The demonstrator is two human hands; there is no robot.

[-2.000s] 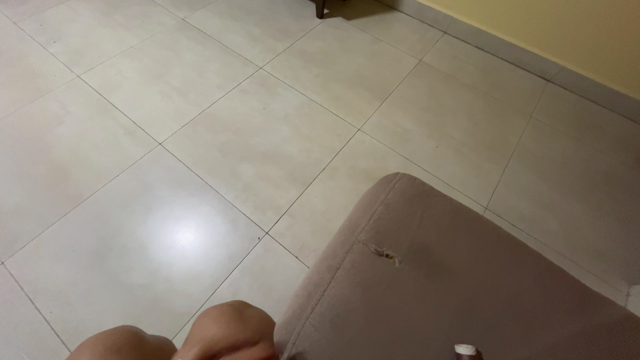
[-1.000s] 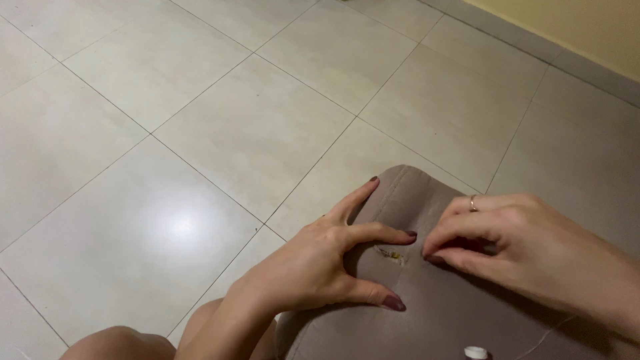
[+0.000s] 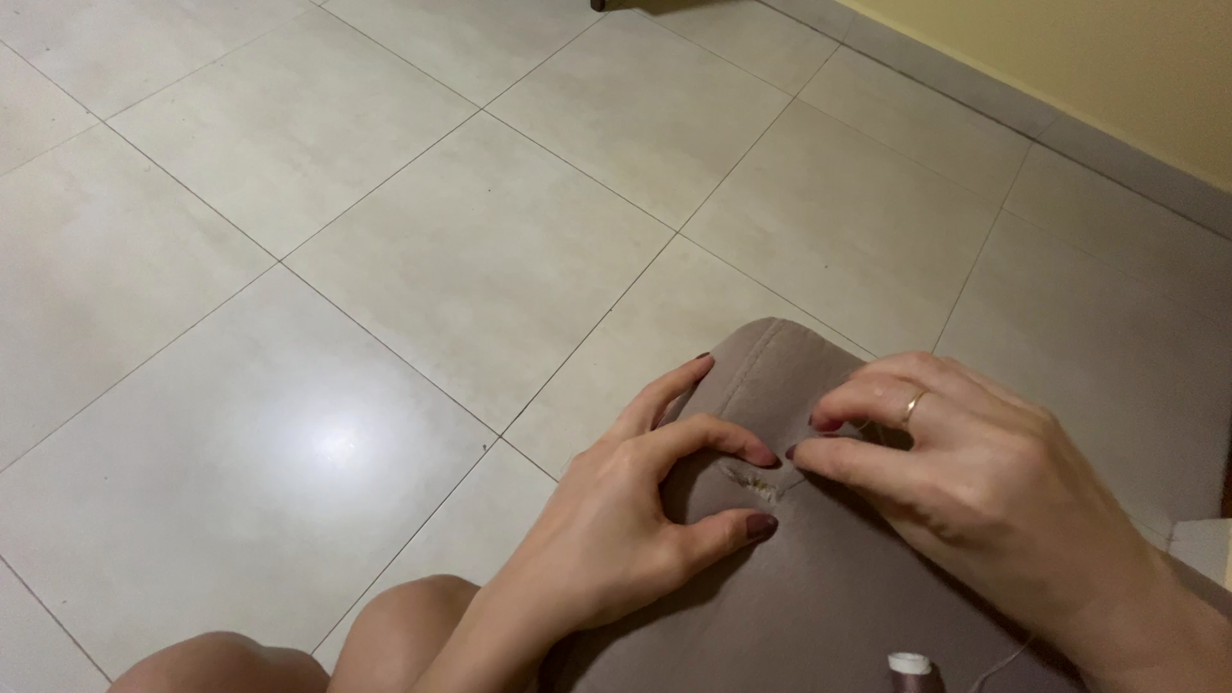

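A taupe upholstered cushion [image 3: 828, 577] has a small frayed tear [image 3: 753, 481] near its rounded corner. My left hand [image 3: 645, 500] rests on the fabric, its forefinger and thumb spread on either side of the tear, another finger over the cushion's edge. On the right, my right hand [image 3: 943, 462], with a ring, has its thumb and forefinger bent close together just beside the tear; whether a needle is between them cannot be made out. Fine thread runs near those fingers. A thread spool with a white top [image 3: 910, 664] stands on the cushion at the bottom edge, a loose thread beside it.
Bare knees [image 3: 404, 626] show at the bottom left. Pale floor tiles [image 3: 385, 212] lie beyond the cushion. A yellow wall [image 3: 1107, 67] with a tile skirting runs along the upper right, and a dark furniture leg [image 3: 598, 5] meets the floor at the top.
Both hands have come onto the cushion since the oldest frame. Over the last second, the right thumb and forefinger have shifted a little against the fabric, while the left hand still frames the tear.
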